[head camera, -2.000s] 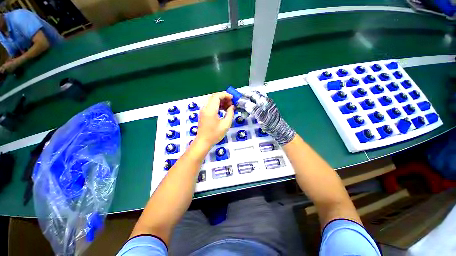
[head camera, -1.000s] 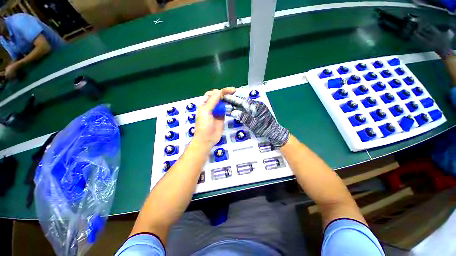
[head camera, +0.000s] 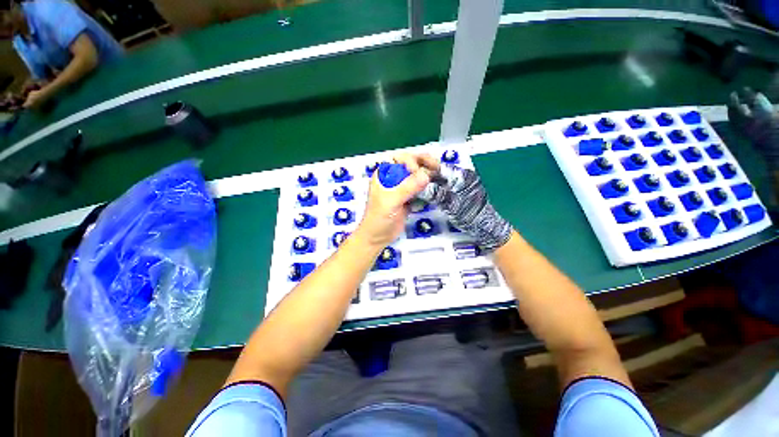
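Note:
A blue sleeve (head camera: 393, 175) is held between both hands above the back of the white foam tray (head camera: 284, 256). My bare left hand (head camera: 395, 195) has its fingers closed around it. My right hand (head camera: 461, 198), in a grey-and-white knit glove, meets it from the right, its fingertips at the piece; whether a motor is inside is hidden. Sleeved motors (head camera: 301, 219) stand in rows in the tray. Bare silver motors (head camera: 431, 284) lie in its near slots. My hands and forearms cover part of the tray.
A second foam tray (head camera: 628, 247) of sleeved motors is at right. A clear bag of blue sleeves (head camera: 141, 273) lies at left. A dark housing (head camera: 188, 122) is on the green belt. A white upright (head camera: 470, 68) stands behind the tray. Another person (head camera: 73, 43) is at upper left; a gloved hand (head camera: 756, 115) shows at right.
My hands have turned the blue piece so its rounded side faces up at my left fingers. The dark housing has moved right along the belt. The whole view has shifted slightly.

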